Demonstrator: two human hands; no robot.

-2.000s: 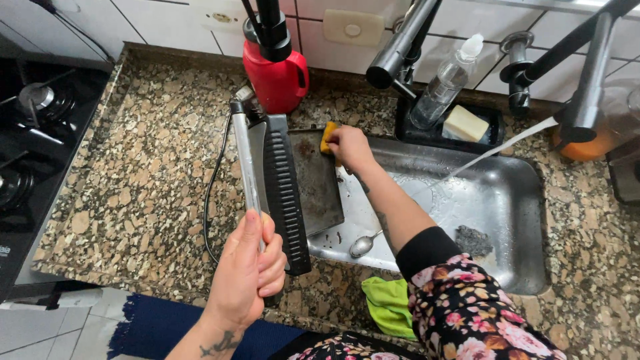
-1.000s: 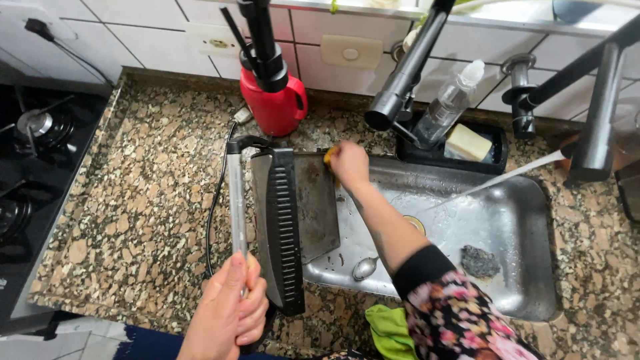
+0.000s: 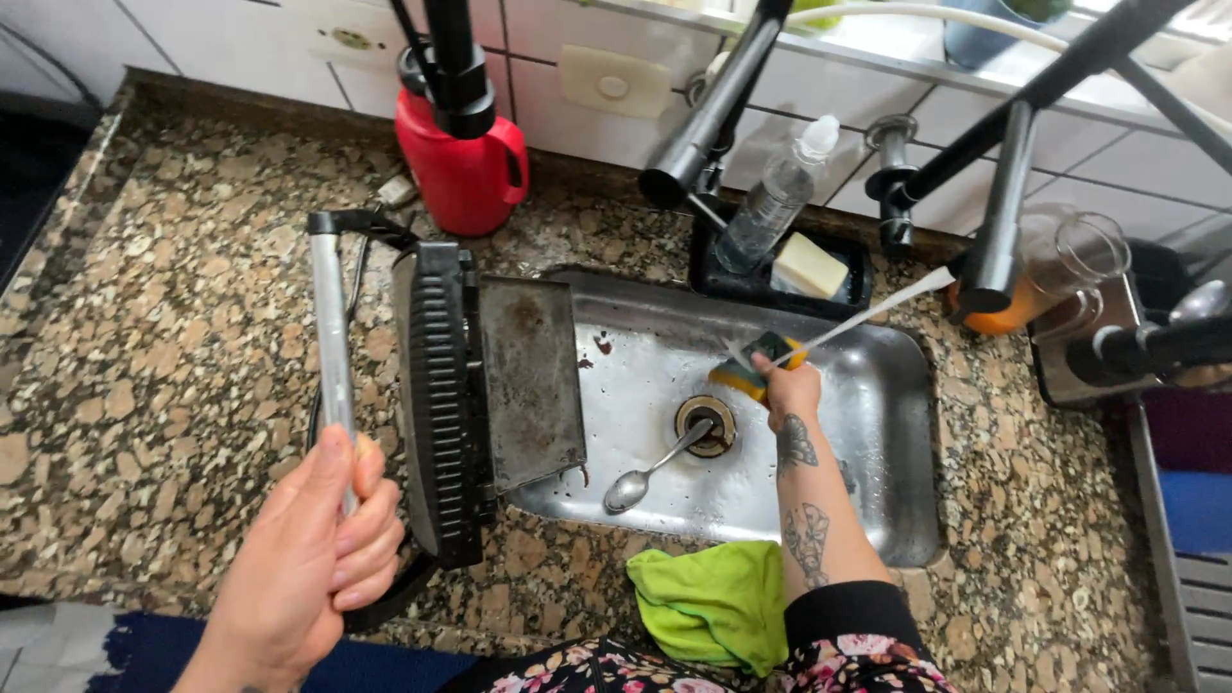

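Note:
My left hand (image 3: 337,520) grips the metal handle (image 3: 333,337) of an electric contact grill (image 3: 443,404), which stands tilted on its side at the sink's left edge. One flat, stained plate (image 3: 532,380) of the grill reaches over the basin. My right hand (image 3: 791,387) holds a yellow and green sponge (image 3: 756,366) in the water stream (image 3: 866,313), above the steel sink (image 3: 635,308). A metal spoon (image 3: 630,489) lies with its handle over the drain (image 3: 705,426). Dark bits of residue are scattered near the plate.
A red thermos jug (image 3: 457,164) stands behind the grill. A black caddy (image 3: 707,279) holds a clear bottle (image 3: 775,197) and a soap bar (image 3: 810,266). A green cloth (image 3: 712,602) lies at the front edge. Black faucet parts (image 3: 1001,212) overhang the sink; glassware (image 3: 1088,250) stands right.
My right hand has moved with the sponge from the grill plate's far edge rightward into the water stream. My left hand still holds the grill handle. The view has shifted closer.

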